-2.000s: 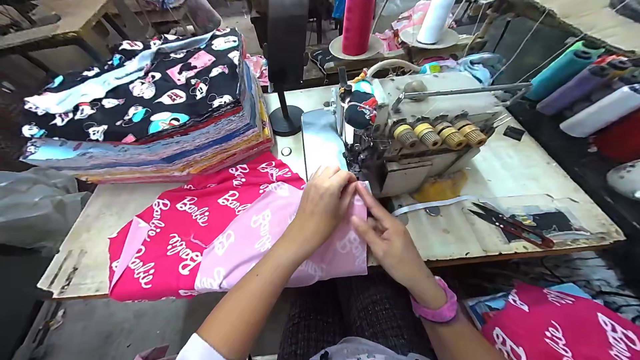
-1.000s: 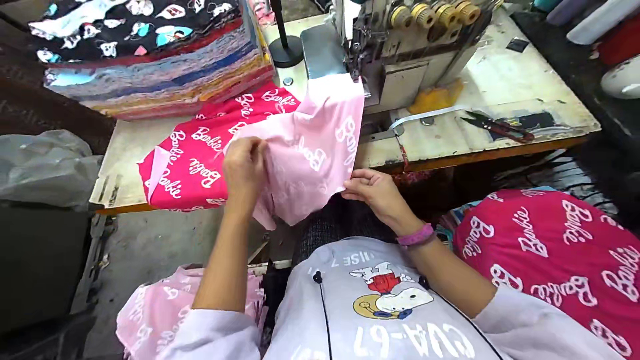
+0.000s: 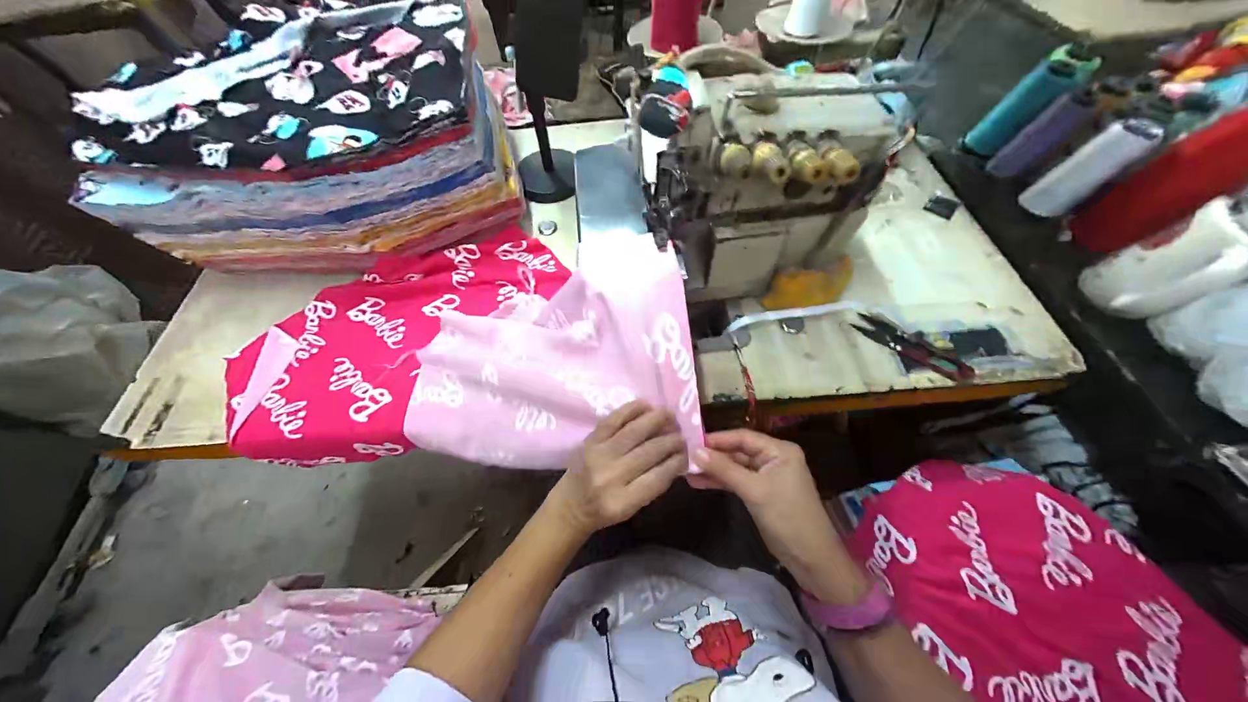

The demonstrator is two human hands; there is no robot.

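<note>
A light pink printed fabric piece (image 3: pixel 526 380) stretches from the presser foot area of an overlock sewing machine (image 3: pixel 770 175) down past the table's front edge. My left hand (image 3: pixel 629 463) grips its lower edge with curled fingers. Close beside it on the right, my right hand (image 3: pixel 751 468) pinches the fabric's lower right corner between thumb and fingers. Hot pink printed fabric (image 3: pixel 341 361) lies on the table to the left, partly beneath the light pink piece. The fabric's far end is at the needle; whether the foot is down on it I cannot tell.
Stacked cut fabric (image 3: pixel 322 185) stands at the back left of the table (image 3: pixel 1014 322). Thread snips (image 3: pixel 916 346) lie at the right. Thread cones (image 3: pixel 1092 166) fill the far right. More hot pink fabric (image 3: pixel 1033 585) is at my lower right, light pink fabric (image 3: pixel 283 648) at lower left.
My left hand, which was on the left part of the light pink fabric a second ago, is now beside my right hand at the lower edge. The view has shifted up.
</note>
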